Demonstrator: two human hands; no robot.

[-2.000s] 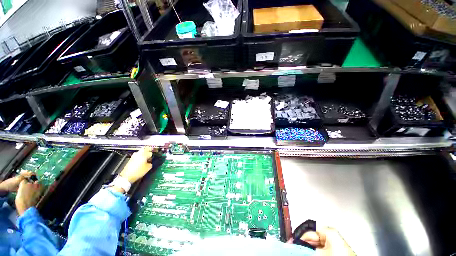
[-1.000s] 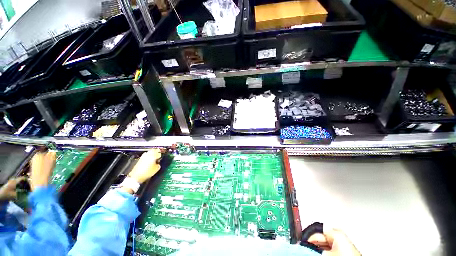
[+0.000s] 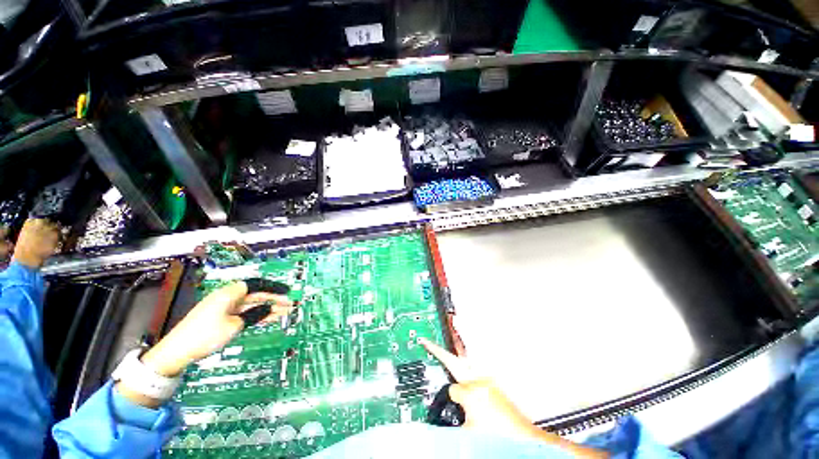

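Note:
A large green circuit board (image 3: 337, 336) lies in front of me in a carrier with reddish-brown side rails (image 3: 442, 291). My left hand (image 3: 211, 324), with black finger cots and a white band at the wrist, is over the upper left part of the board. Its fingers are bent and point right; whether it holds a small part cannot be told. My right hand (image 3: 480, 399) is at the board's lower right edge, index finger stretched onto the board near a ring of holes, black cots on curled fingers. A dark slotted component (image 3: 411, 380) stands on the board beside it.
Bins on the shelf behind hold white components (image 3: 364, 164), grey components (image 3: 442, 143) and blue components (image 3: 453, 191). A shiny metal surface (image 3: 575, 300) lies right of the board. Another board (image 3: 766, 224) is at the far right. Another person's hand (image 3: 38, 242) is at the far left.
The view has turned right and down. My left hand has moved from the carrier's left edge onto the board. My right hand has moved up from the lower right corner, its index finger now stretched out.

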